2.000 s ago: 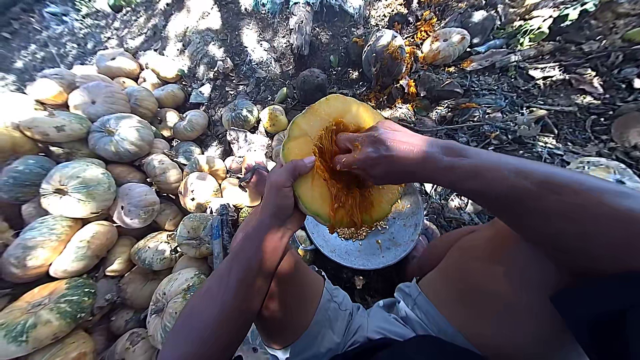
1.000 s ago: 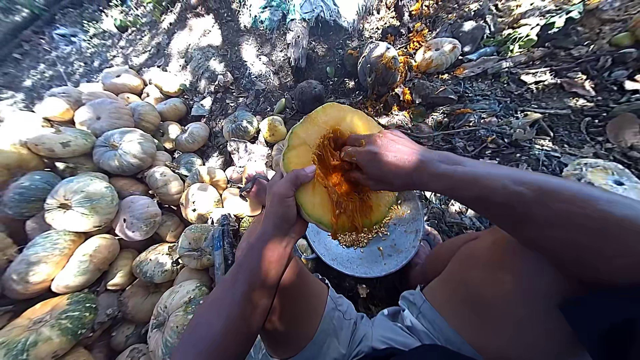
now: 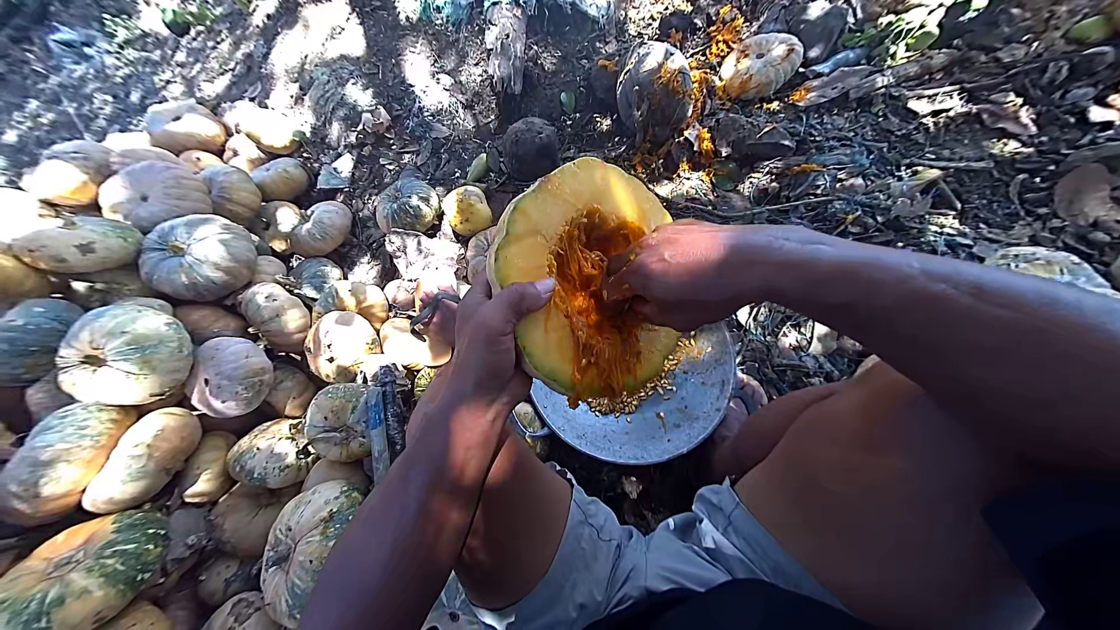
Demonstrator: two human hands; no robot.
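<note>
My left hand (image 3: 494,337) holds a cut pumpkin half (image 3: 534,236) by its left edge, thumb on the pale yellow flesh. The cut face is turned up toward me. Inside the hollow, my right hand (image 3: 678,273) has its fingers in the stringy orange pulp (image 3: 595,297); the fingertips are partly hidden, so their grip on it is unclear. Pulp hangs down over the lower rim. Below the half is a round metal basin (image 3: 647,437) between my legs, with pumpkin seeds (image 3: 643,398) lying in it.
Many whole pumpkins (image 3: 197,256) are heaped on the ground at the left. A long tool with a blue part (image 3: 378,433) lies beside them, near my left forearm. Farther ahead are a dark round object (image 3: 530,149), a pulp-smeared brown husk (image 3: 654,92) and a pale pumpkin (image 3: 761,66).
</note>
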